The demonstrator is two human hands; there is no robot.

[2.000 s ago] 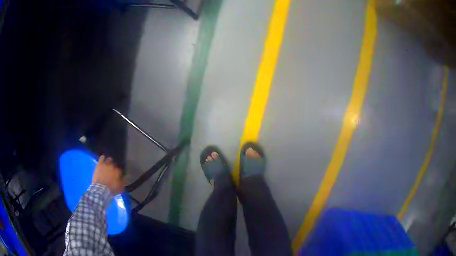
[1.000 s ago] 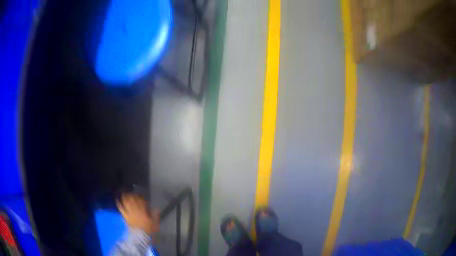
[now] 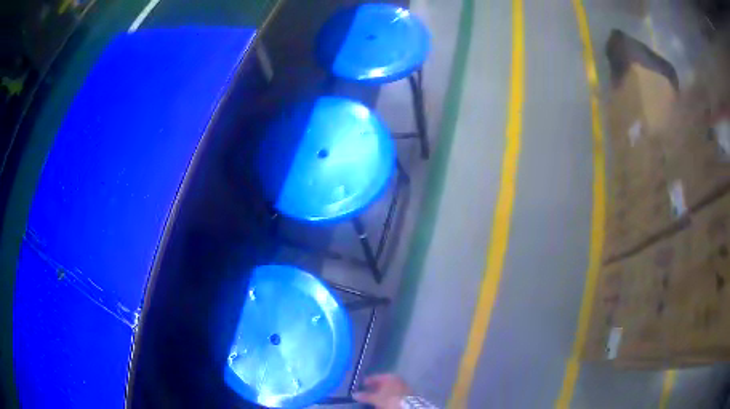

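Observation:
A round blue stool (image 3: 288,339) stands nearest, at the bottom left of centre, its shiny seat on dark legs. My left hand (image 3: 383,392) is small and blurred at the bottom edge, just right of this stool's seat, with a bit of patterned sleeve behind it. Its fingers point left; whether they touch the stool frame or hold anything cannot be told. My right hand is out of the picture. A second blue stool (image 3: 340,160) and a third blue stool (image 3: 384,44) stand in a row beyond.
A long bench with shiny blue sheeting (image 3: 120,160) runs along the left, beside the stools. Stacked brown cardboard cartons (image 3: 672,279) stand at the right. Yellow lines (image 3: 504,192) and a green line (image 3: 436,200) run along the grey floor.
The view has swung forward and left, so three stools, the bench and more cartons now show. My feet and the blue crate have left the picture. My left hand now appears right of a stool seat.

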